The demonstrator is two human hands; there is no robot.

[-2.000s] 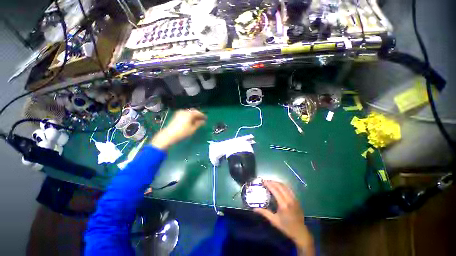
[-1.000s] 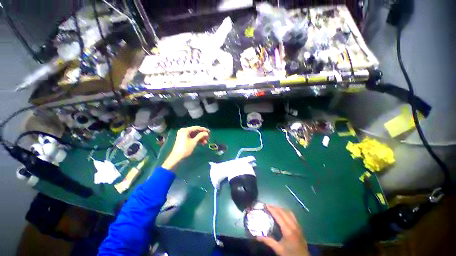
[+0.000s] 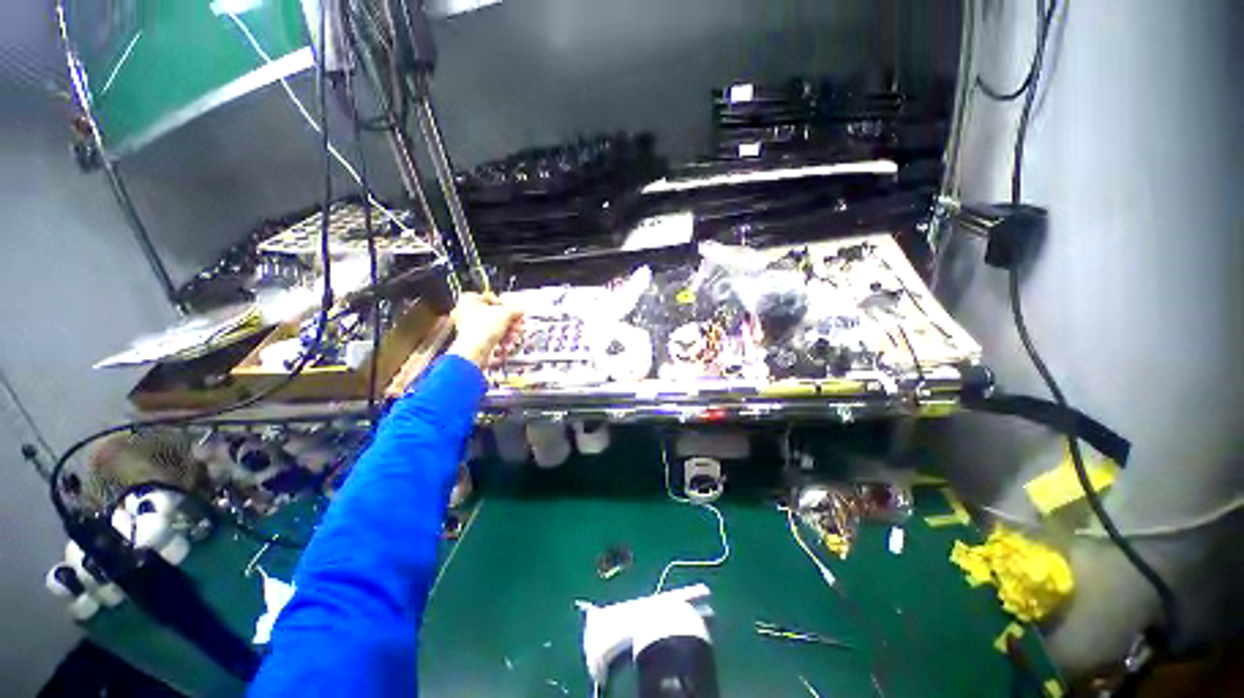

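My left hand [image 3: 484, 327], in a blue sleeve, is stretched up to the left part of the white parts tray [image 3: 580, 303] on the shelf. Its fingers are at the tray's edge, and I cannot tell whether they hold anything. The white-and-black camera [image 3: 641, 630] lies on the green mat at the bottom edge of the view, its black head cut off. Its white cord runs up to a small white camera part [image 3: 701, 477]. A small dark piece [image 3: 615, 560] lies above the camera body. My right hand is out of the picture.
A cardboard box of parts [image 3: 389, 357] stands left on the shelf. The shelf's front edge [image 3: 764, 406] crosses above the mat. White cameras [image 3: 147, 525] stand at left beside a black cylinder [image 3: 164, 600]. Tweezers [image 3: 805, 635] and crumpled yellow tape [image 3: 1016, 573] are at right.
The view has tilted up to the shelf. My left hand has moved from above the mat up to the parts tray. My right hand and the round camera part it held have left the picture.
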